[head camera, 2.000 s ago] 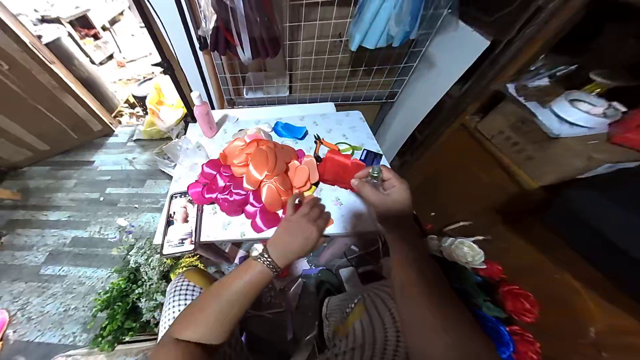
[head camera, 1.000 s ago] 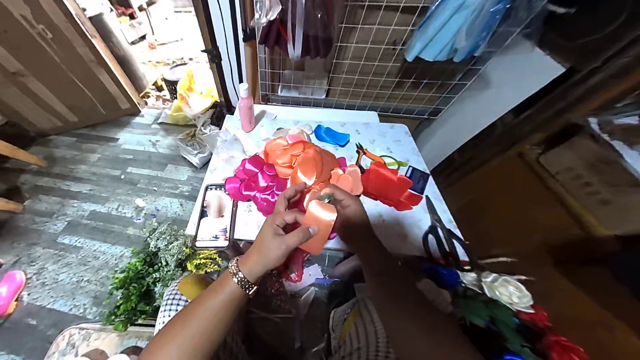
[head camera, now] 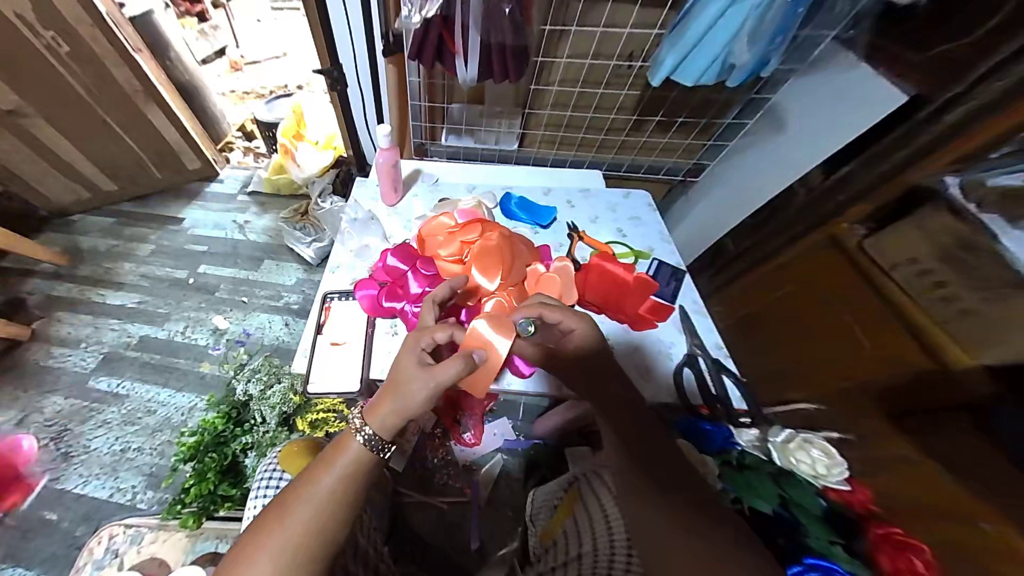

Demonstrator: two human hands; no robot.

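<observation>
My left hand (head camera: 428, 364) pinches an orange satin petal (head camera: 488, 356) between thumb and fingers, above the near edge of the table. My right hand (head camera: 560, 332) is closed around a small cylindrical thing with a round, shiny end (head camera: 526, 327), held at the petal's right edge; what it is cannot be told. Just beyond both hands lies a pile of orange petals (head camera: 480, 252), with magenta petals (head camera: 396, 280) to its left. Lighter peach petals (head camera: 552, 280) and a stack of red petals (head camera: 620, 292) lie to the right.
A phone (head camera: 338, 344) lies left, a pink bottle (head camera: 388, 166) stands at the back. Blue petals (head camera: 526, 210), orange-handled pliers (head camera: 588, 240) and black scissors (head camera: 708, 372) lie on the table (head camera: 640, 210). Fabric flowers (head camera: 808, 458) are at lower right, greenery (head camera: 212, 456) at lower left.
Two seconds ago my hands were apart, the right one holding the small shiny thing up by the red petals. Now they are together at an orange petal. The view has shifted.
</observation>
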